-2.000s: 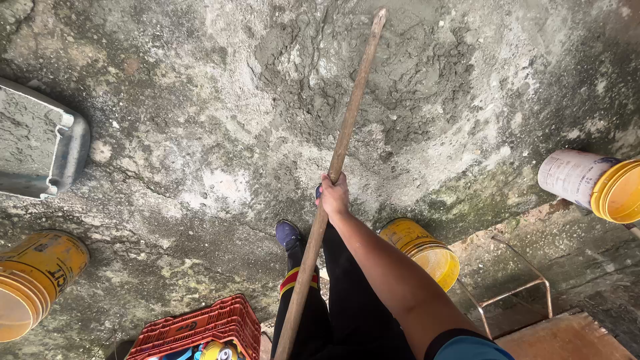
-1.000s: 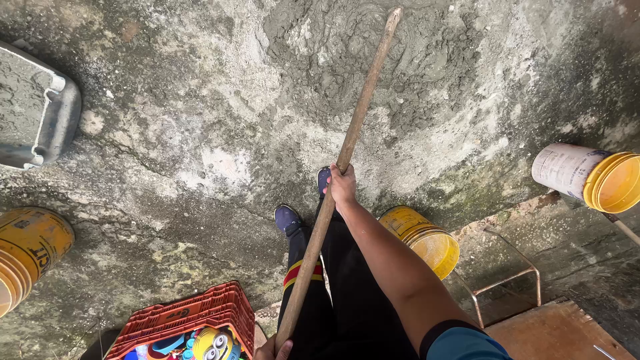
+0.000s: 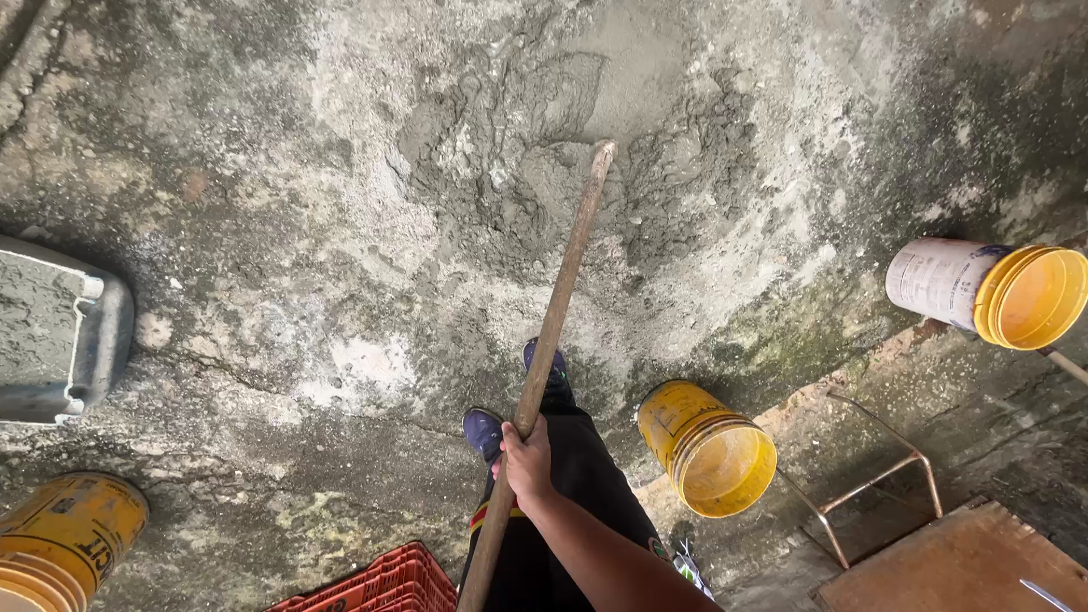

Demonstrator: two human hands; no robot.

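Observation:
My right hand (image 3: 524, 459) is closed around a long wooden pole (image 3: 561, 314), which slants up from the bottom edge in front of my legs. The pole's far end reaches over wet grey mortar (image 3: 680, 170) spread on the rough concrete floor; whether a tool head sits under the mortar there cannot be told. My left hand is outside the view. Below the pole are my dark shoes, one on either side of it.
A tub of grey mortar (image 3: 104, 340) lies at the left, above a yellow bucket (image 3: 76, 527). A red plastic crate (image 3: 382, 586) is at the bottom. To the right are a yellow bucket (image 3: 663, 416), a white-and-yellow bucket (image 3: 935, 276), a metal frame (image 3: 875, 483) and a brown board (image 3: 952, 569).
My right hand and the pole have moved down toward my body, the pole's far end now lower over the mortar. My left hand, at the bottom edge one second ago, has left the view.

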